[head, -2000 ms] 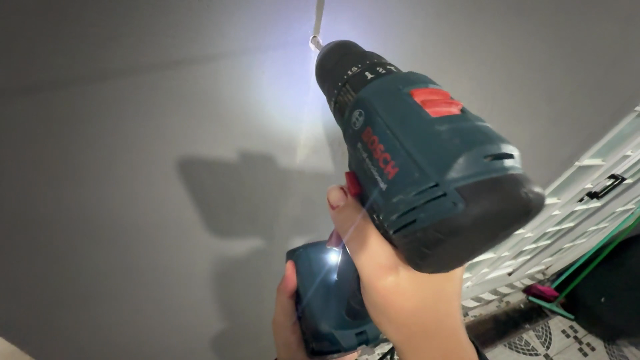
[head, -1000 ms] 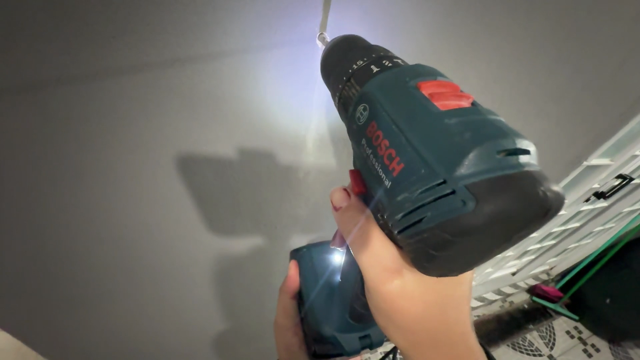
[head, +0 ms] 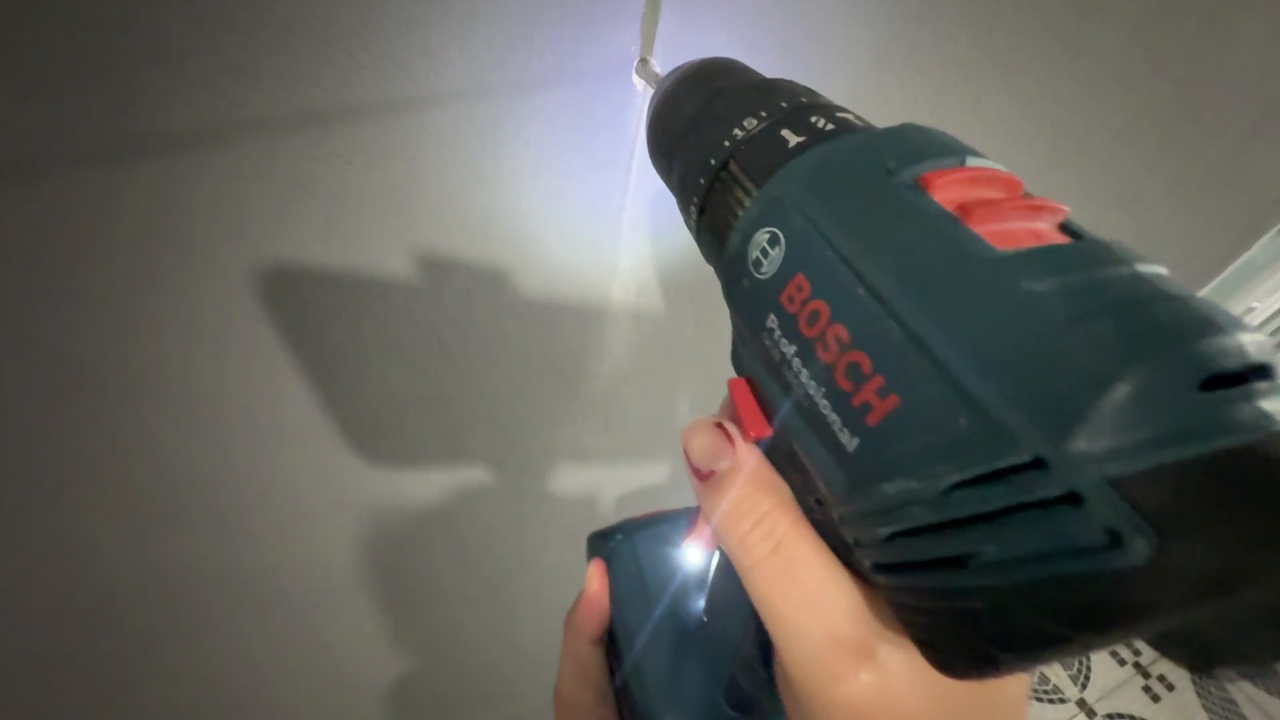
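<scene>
My right hand [head: 810,600] is wrapped around the grip of a dark teal Bosch cordless drill [head: 960,370], its thumb beside the red trigger [head: 749,408]. The drill points up and to the left. From its black chuck [head: 710,110] a short, light metal tip [head: 648,74] meets a small pale spot on the grey wall, below a thin pale strip [head: 650,28]. My left hand [head: 584,645] holds the side of the drill's battery base [head: 650,625]; most of that hand is hidden. The drill's lamp [head: 694,552] is lit.
The grey wall [head: 150,350] fills the left and the background and bears the drill's shadow [head: 450,370]. A white slatted or framed thing [head: 1255,275] shows at the right edge. Patterned floor tiles [head: 1105,685] lie at the lower right.
The drill's rear end has swung out to the right and fills more of the view. Both hands keep their hold, and the tip stays at the same spot on the wall.
</scene>
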